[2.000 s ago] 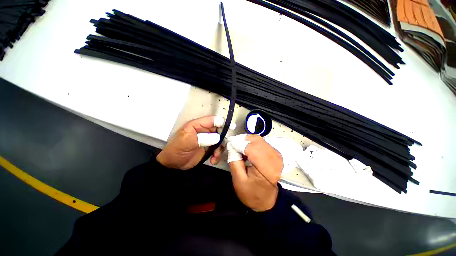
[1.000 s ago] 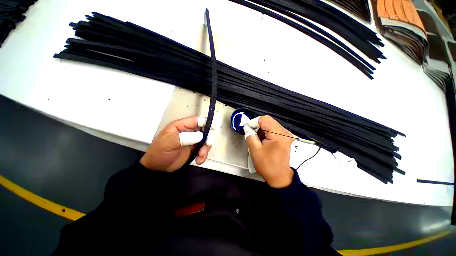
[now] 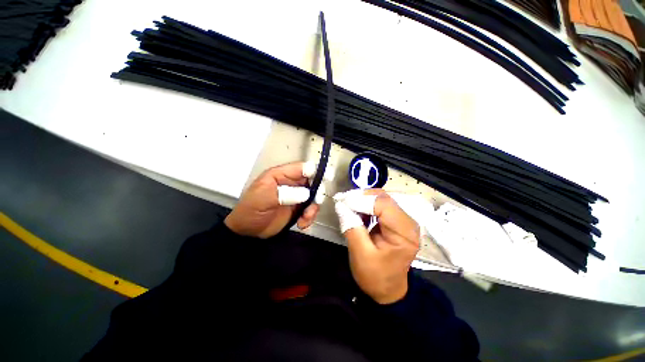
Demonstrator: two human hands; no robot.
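Observation:
My left hand (image 3: pixel 270 200), with white coverings on thumb and fingers, holds one long, narrow black strap (image 3: pixel 327 106). The strap stands up from the hand in a slight curve, and its upper part crosses in front of the strap bundle. My right hand (image 3: pixel 382 244) has thumb and forefinger, both with white coverings, pinched together just right of the strap. Whatever lies between those fingertips is too small to make out. The small round dark edge-paint pot (image 3: pixel 368 172) stands just beyond the right fingertips, with a white glint inside.
The strap bundle (image 3: pixel 452 159) lies diagonally across the white table (image 3: pixel 191 152), beyond the hands. The pot is on a beige board (image 3: pixel 281 146). A crumpled white cloth (image 3: pixel 470 237) lies right of my right hand. More straps (image 3: pixel 488 35) and orange-topped stacks (image 3: pixel 601 21) lie farther back.
My right hand has moved from the pot back toward the strap. The thin dark stick and fine black loop seen one second ago no longer show. My left hand still holds the strap.

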